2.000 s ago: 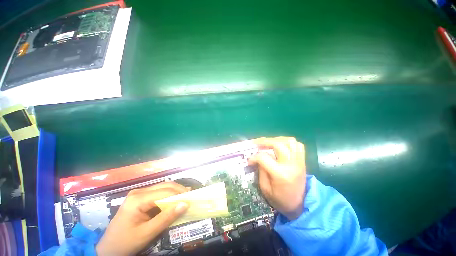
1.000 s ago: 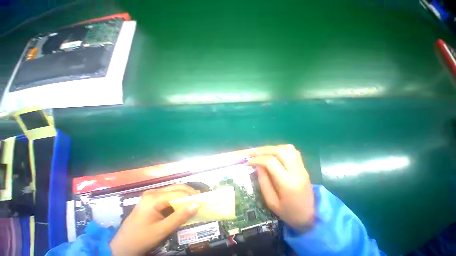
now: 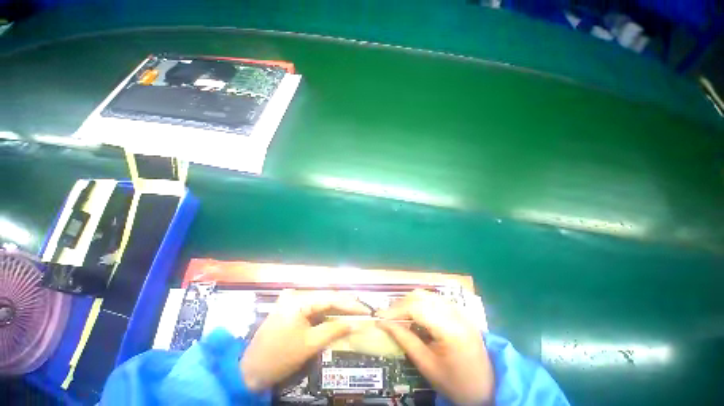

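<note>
A laptop base assembly [image 3: 353, 379] lies open in front of me at the bottom of the view, with a red-orange strip along its far edge. My left hand [image 3: 306, 333] and my right hand [image 3: 437, 337] meet above its middle. Both hold a pale yellow sheet [image 3: 367, 337] between them, with fingertips close together at its upper edge. A small dark piece shows at the fingertips; I cannot tell what it is. The hands and sheet hide much of the fan and green board.
Another open laptop base [image 3: 182, 103] lies on a white sheet [image 3: 238, 152] at the upper left. A blue tray [image 3: 176, 230] with black, yellow-edged sheets stands at left, beside a pink fan [image 3: 30, 313]. The bench [image 3: 508, 151] is glossy green.
My right hand has left the laptop's far edge and moved to the yellow sheet beside my left hand. The camera view has shifted, showing more of the tray and the pink fan.
</note>
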